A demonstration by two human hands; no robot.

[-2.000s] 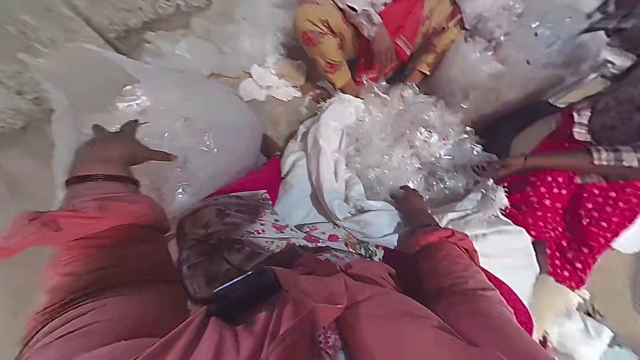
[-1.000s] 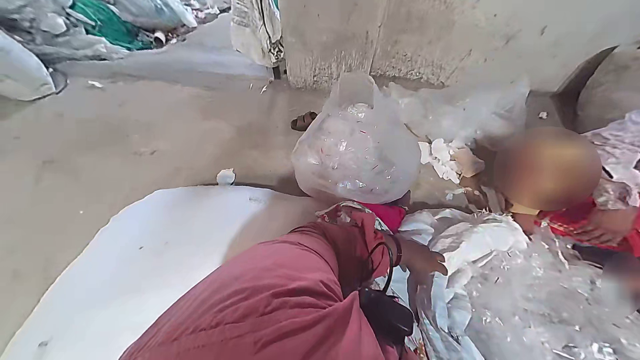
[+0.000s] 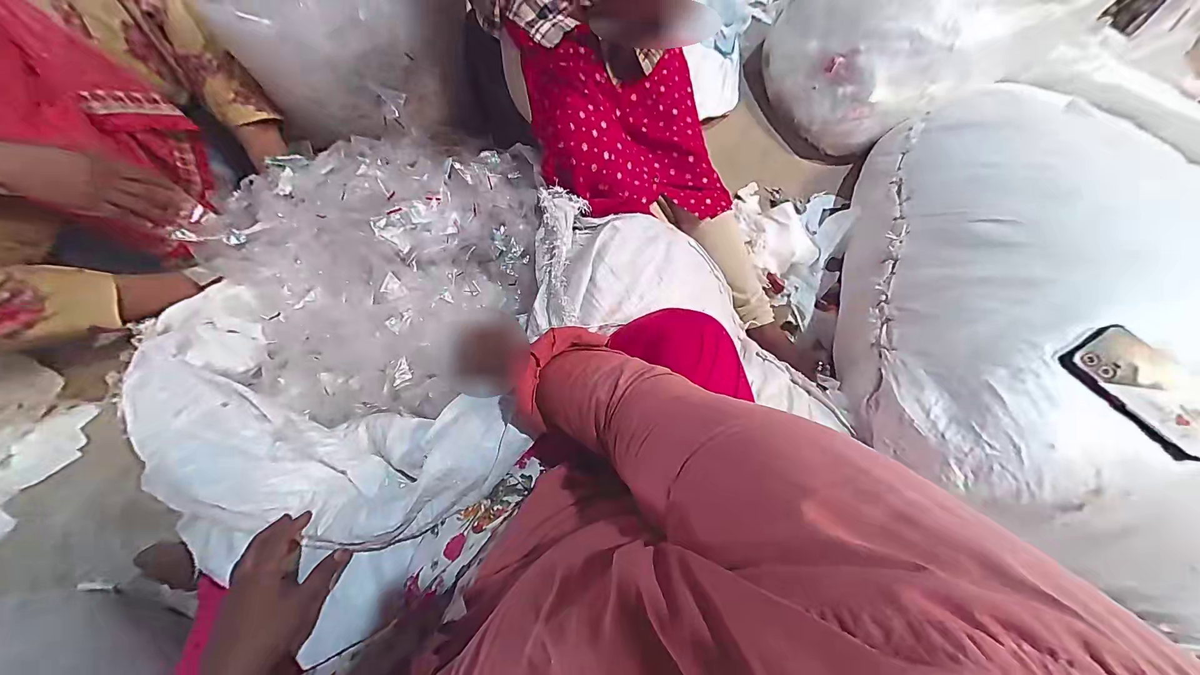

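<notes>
A white woven sack [image 3: 244, 469] lies open in front of me, heaped with clear plastic film scraps [image 3: 375, 253]. My left hand [image 3: 272, 591], at the lower left, has its fingers spread over the sack's near edge, with nothing seen in it. From a salmon-coloured sleeve, my right hand [image 3: 489, 354] reaches the near right part of the scraps; it is blurred, so its fingers and anything in them cannot be made out.
Another person's hands [image 3: 141, 192] are at the left side of the heap. A person in red dotted clothing [image 3: 619, 131] sits beyond it. At the right stands a full, stitched white sack [image 3: 1012, 281] with a phone [image 3: 1139, 384] on it. A filled clear plastic bag [image 3: 834, 75] stands behind.
The view has swung widely, toward the right since one second ago. My right hand, out of view then, is now at the scraps.
</notes>
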